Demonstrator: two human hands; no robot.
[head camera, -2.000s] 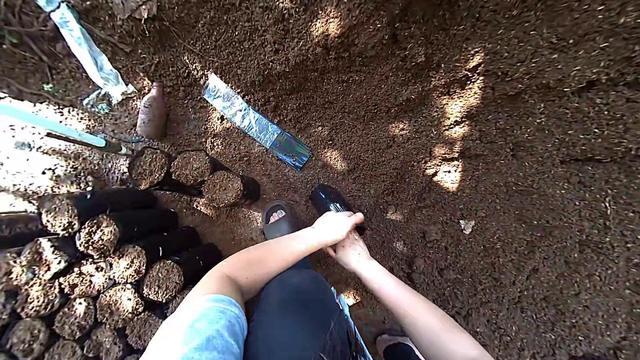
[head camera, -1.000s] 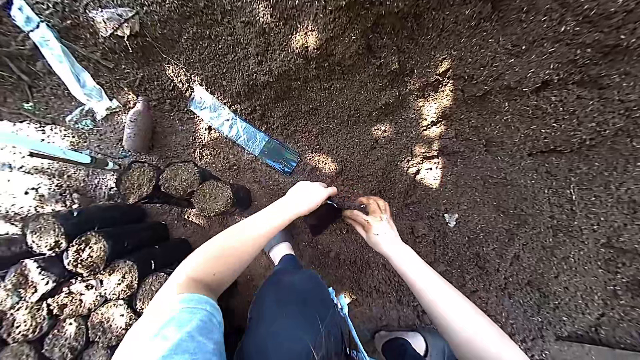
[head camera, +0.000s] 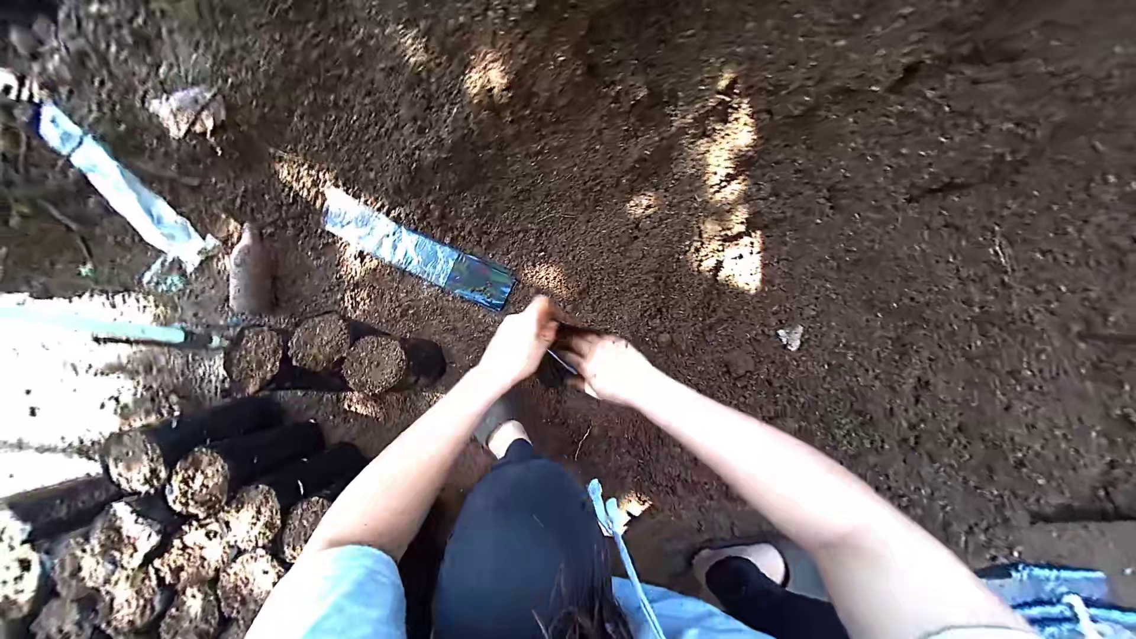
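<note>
My left hand (head camera: 522, 340) and my right hand (head camera: 606, 362) are close together low in front of my legs, both gripping a black plastic bag (head camera: 554, 369) that mostly hides between and under them. How full the bag is, I cannot tell. Just beyond my left hand, a flat strip of shiny plastic bags (head camera: 417, 255) lies on the soil. To the left, several soil-filled black bags (head camera: 374, 365) rest on their sides, their round soil ends showing. A larger stack of such filled bags (head camera: 200, 479) is at the lower left.
Loose brown soil (head camera: 887, 266) spreads ahead and to the right. A dirty bottle (head camera: 250, 271), a tool with a pale green handle (head camera: 98, 328) and a long crumpled plastic strip (head camera: 124, 191) lie at the left. My sandalled feet stand below my hands and at the lower right.
Two seconds ago my hands were together over a shiny black bag by my foot. They have since moved up and away from that foot, with the bag between them.
</note>
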